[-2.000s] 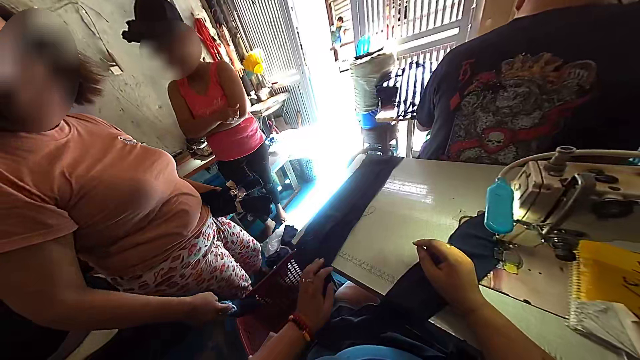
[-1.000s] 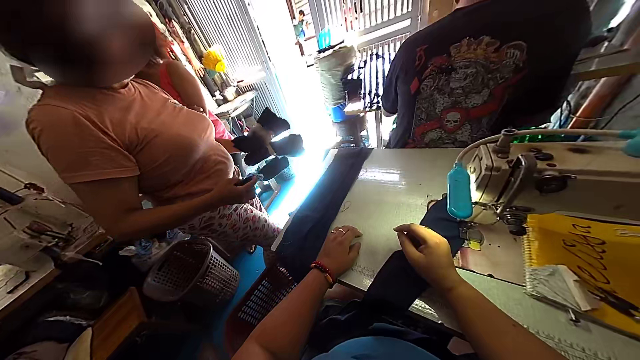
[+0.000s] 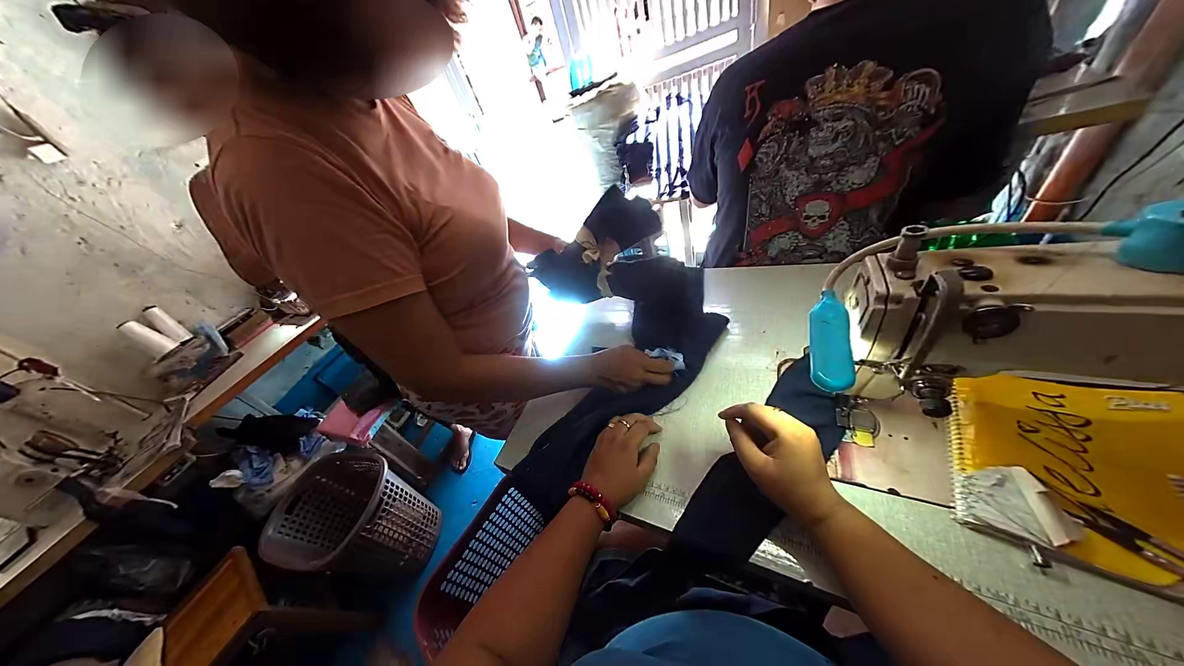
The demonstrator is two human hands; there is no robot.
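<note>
My left hand (image 3: 625,462) rests at the front edge of the sewing table (image 3: 749,305), on or against dark cloth (image 3: 592,425) that runs back across the tabletop. My right hand (image 3: 777,453) is bent over a dark fabric strip (image 3: 731,509); whether its fingers pinch the strip is unclear. That strip passes from my lap up to the needle area of an industrial sewing machine (image 3: 999,314). A blue lamp or cover (image 3: 832,342) hangs beside the needle. Across the table a person in an orange shirt holds dark bundled cloth (image 3: 620,240) and a small light blue piece (image 3: 666,358).
A spiral notebook with a yellow cover (image 3: 1064,453) lies right of the needle. Below left stand a red plastic basket (image 3: 490,546) and a grey laundry basket (image 3: 370,509). Another person in a black printed shirt (image 3: 832,139) is beyond the table. Thread cones (image 3: 157,328) sit on a bench at left.
The person in the orange shirt has come up to the table with dark bundled cloth, and one of their hands now reaches over it near my left hand. My hands have hardly moved.
</note>
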